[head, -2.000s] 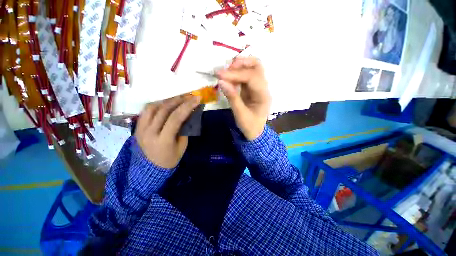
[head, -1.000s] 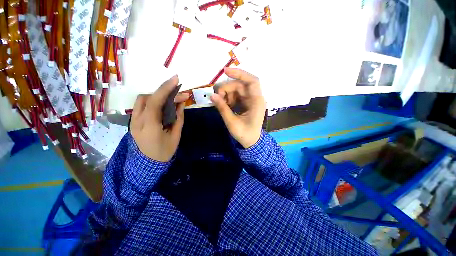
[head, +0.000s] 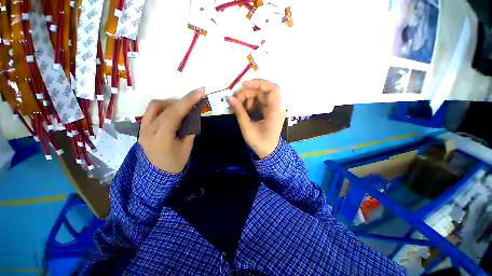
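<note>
My left hand (head: 166, 129) holds a dark, flat, roughly square piece (head: 190, 123) between its fingers. A bit of orange flex circuit (head: 205, 107) shows at its fingertips. A small white piece with a black dot (head: 219, 102) lies at the bench edge between my hands, against the orange bit. My right hand (head: 260, 116) pinches the white piece's right end between thumb and finger, the other fingers curled. How the white piece joins the orange one is partly hidden by the left fingers.
Orange strips (head: 47, 64) with red leads and grey-printed white tape (head: 89, 51) hang over the left bench edge. Loose flex circuits with red wires (head: 189, 49) and white pieces lie ahead. A photo sheet (head: 416, 32) lies right. Below are a blue frame (head: 399, 213) and blue stool (head: 62, 232).
Two seconds ago my hands held an orange piece, with a thin pointed thing at my right fingertips; now a white dotted piece is there. Since one second ago, the left fingers and dark piece have turned slightly.
</note>
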